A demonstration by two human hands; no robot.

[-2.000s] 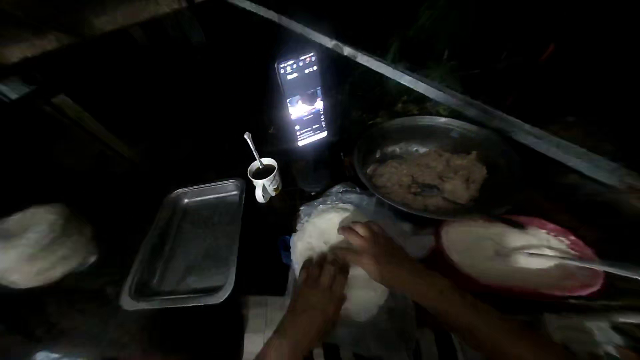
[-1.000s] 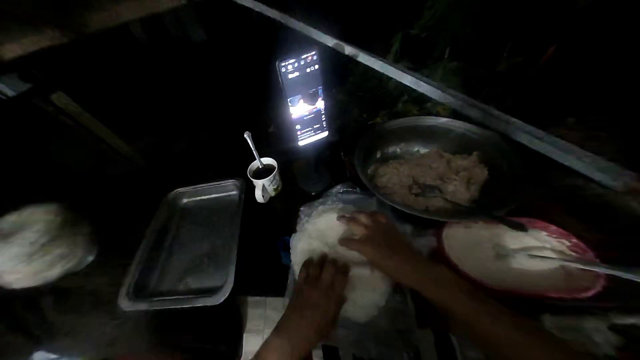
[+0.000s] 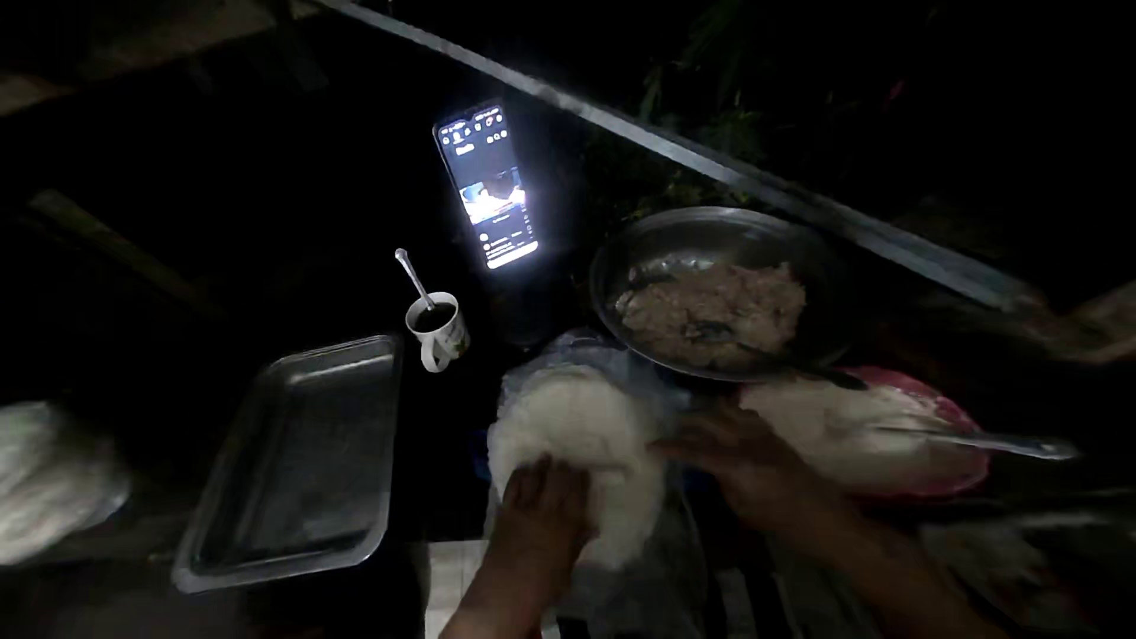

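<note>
A flattened piece of white dough (image 3: 577, 417) lies on a clear plastic sheet (image 3: 581, 348) at the middle of the head view. My left hand (image 3: 543, 515) rests on the dough's lower left part with its fingers spread a little. At the dough's right edge is my right hand (image 3: 723, 453), blurred; whether its fingertips touch the dough or the plastic is unclear. Close beyond my right hand stands a pink-rimmed bowl (image 3: 963, 470) of pale paste or flour with a metal spoon (image 3: 985, 439) in it. Neither hand has anything gripped in it.
A metal pan (image 3: 710, 216) of brownish filling with a dark-handled utensil (image 3: 799, 366) stands behind the bowl. An empty metal tray (image 3: 319, 453), a mug (image 3: 439, 333) with a spoon and a lit phone (image 3: 490, 191) are left and ahead. A whitish bundle (image 3: 49, 484) sits far left.
My right hand has moved right, from on top of the dough to its right edge. My left hand stays on the dough.
</note>
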